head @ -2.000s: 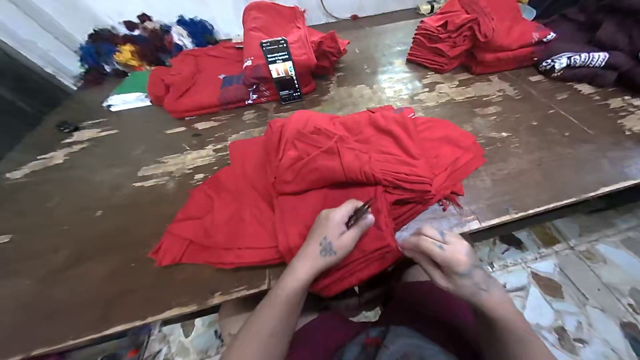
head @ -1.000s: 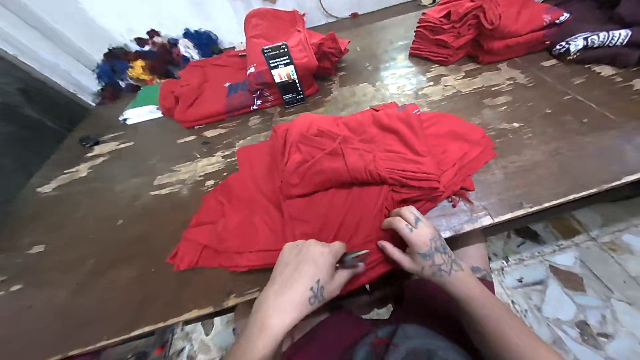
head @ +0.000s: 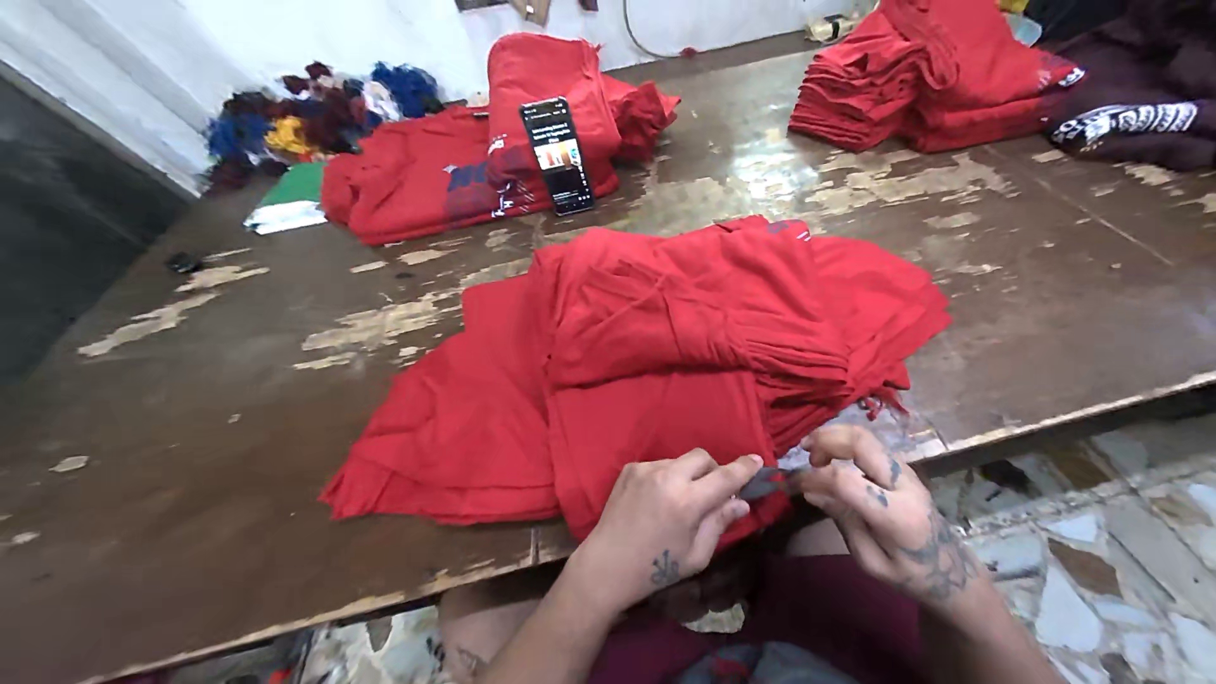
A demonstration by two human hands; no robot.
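A pile of red fabric pieces (head: 665, 332) lies at the middle of the table's near edge, its layers fanned out on both sides. My left hand (head: 674, 518) is over the pile's near edge, fingers closed on a small metal tool (head: 760, 484), perhaps thread snips; its blades point toward my right hand. My right hand (head: 869, 503) is just right of the tool, thumb and fingers pinched together at the lower right corner of the fabric. What it pinches is too small and blurred to name.
On the worn wooden table (head: 237, 408), a smartphone (head: 556, 157) leans on folded red garments (head: 408, 180). Behind them is a heap of coloured yarn scraps (head: 313, 123). More red garments (head: 874, 85) and dark printed ones (head: 1140, 114) lie at the back right.
My right hand has come off the fabric's surface, where it lay spread a second ago, and is now pinched beside the tool. The tool in my left hand now points toward it.
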